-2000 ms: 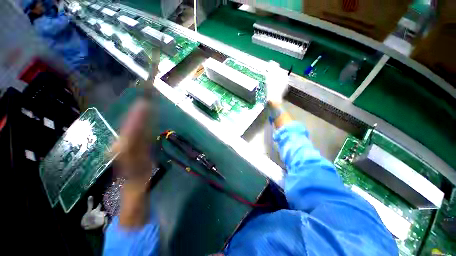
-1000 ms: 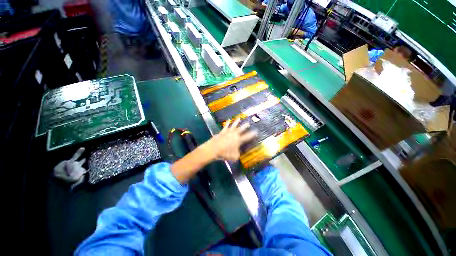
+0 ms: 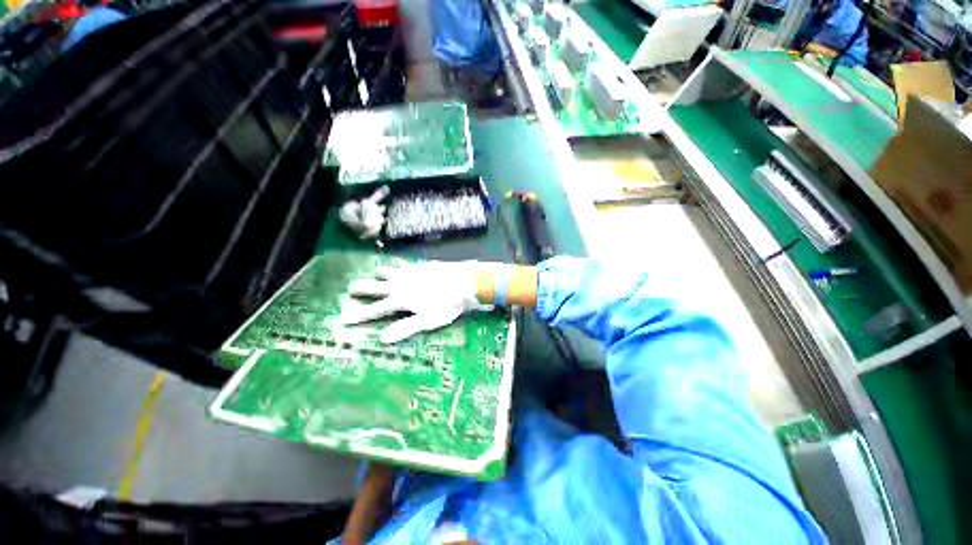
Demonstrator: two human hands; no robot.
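Observation:
A large green circuit board (image 3: pixel 352 394) with pale borders is low in front of me, over the bench's near left edge. My right hand (image 3: pixel 410 300), in a white glove with a blue band at the wrist, lies flat on its upper part, fingers spread. My left forearm or wrist shows bare below the board; the hand itself is hidden. Beyond the board are a dark tray of silvery screws (image 3: pixel 435 213), a crumpled whitish glove (image 3: pixel 365 213) and another green board (image 3: pixel 410 144). The black screwdriver (image 3: pixel 533 226) lies right of the tray.
Black racks (image 3: pixel 160 138) stand close on the left. The metal-railed conveyor (image 3: pixel 709 309) runs along the right, with heatsink boards (image 3: pixel 597 91) at its far part and another at lower right. Green shelves hold a finned block (image 3: pixel 799 202), a blue marker (image 3: pixel 833 273) and a cardboard box (image 3: pixel 927 181).
The view has swung left. The orange-striped plate over the conveyor no longer shows there; a green board face is now before me. My right glove is visible on it; my left hand has become hidden.

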